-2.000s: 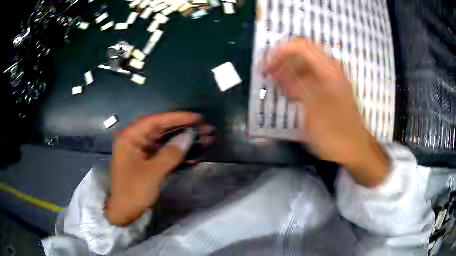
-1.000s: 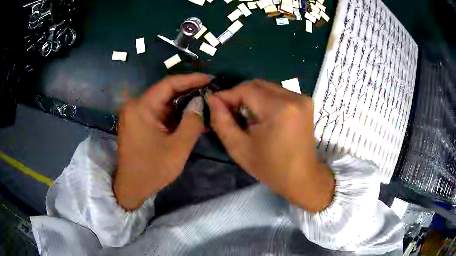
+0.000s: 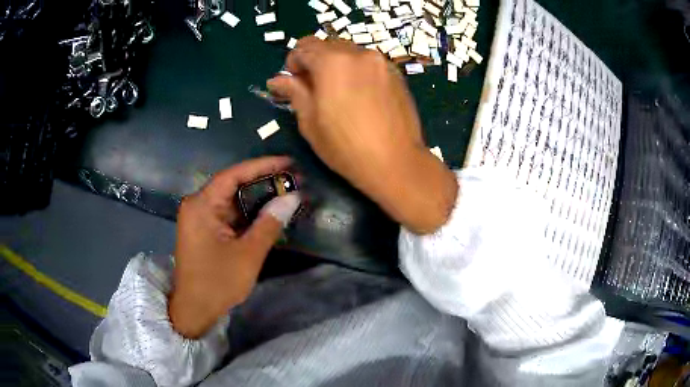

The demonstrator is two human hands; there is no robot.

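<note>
My left hand (image 3: 223, 246) holds a small black glossy housing (image 3: 261, 198) between thumb and fingers, its open inside facing up. A pale cot covers the thumb tip. My right hand (image 3: 355, 125) is farther forward, over the mat near the loose pads. Its thumb and fingertips are at a shiny metallic part (image 3: 271, 97), which is partly hidden by the fingers; whether they grip it I cannot tell. Several cream-white pads (image 3: 268, 129) lie on the dark green mat beyond my left hand.
A heap of cream-white pads (image 3: 412, 34) lies at the top. The large white sheet (image 3: 548, 136) of tiny strips is at the right, beside a clear ribbed tray (image 3: 654, 196). Shiny metallic parts (image 3: 106, 94) lie at the upper left. My right sleeve overlaps the sheet.
My right hand has left the housing and moved forward to the metallic part. My left hand still holds the housing, now more visible. Earlier my right hand was over the sheet.
</note>
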